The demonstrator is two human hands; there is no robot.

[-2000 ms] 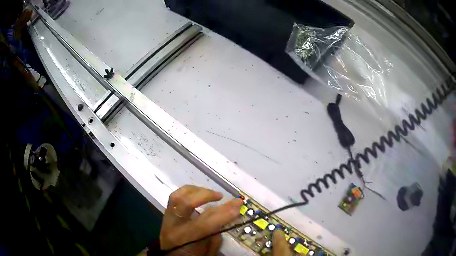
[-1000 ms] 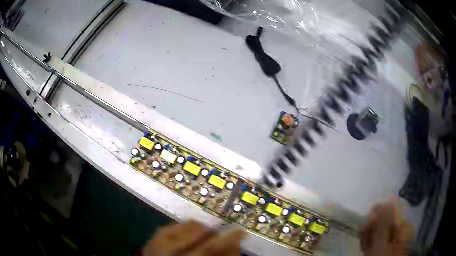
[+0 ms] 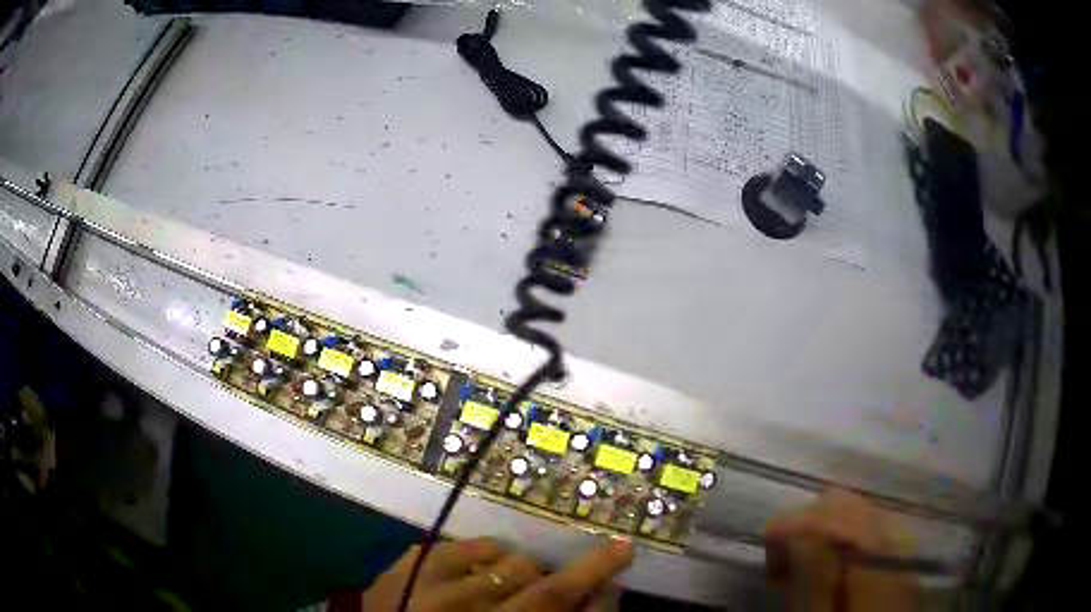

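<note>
A circuit board panel (image 3: 341, 389) with yellow blocks and round pale-topped capacitors lies along the rails near the bench's front edge. A second similar panel (image 3: 572, 460) continues it on the right, past a dark gap. My left hand (image 3: 509, 576) is at the bottom edge, partly cut off. Its extended finger reaches the front rail by the right panel's lower edge; nothing shows held. My right hand (image 3: 837, 550) is blurred over the rails, right of the panels and apart from them. Whether it holds anything cannot be told.
A coiled black cord (image 3: 616, 132) hangs across the view, partly covering a small sample board (image 3: 583, 227). A bundled black cable (image 3: 503, 78), record sheets (image 3: 718, 132), a dark round base with a silvery block (image 3: 784, 197) and polka-dot cloth (image 3: 971, 341) lie behind.
The view has shifted right, so the panels appear further left. My left hand has come to the front rail, having been on a panel earlier. My right hand is nearer the panels' right end.
</note>
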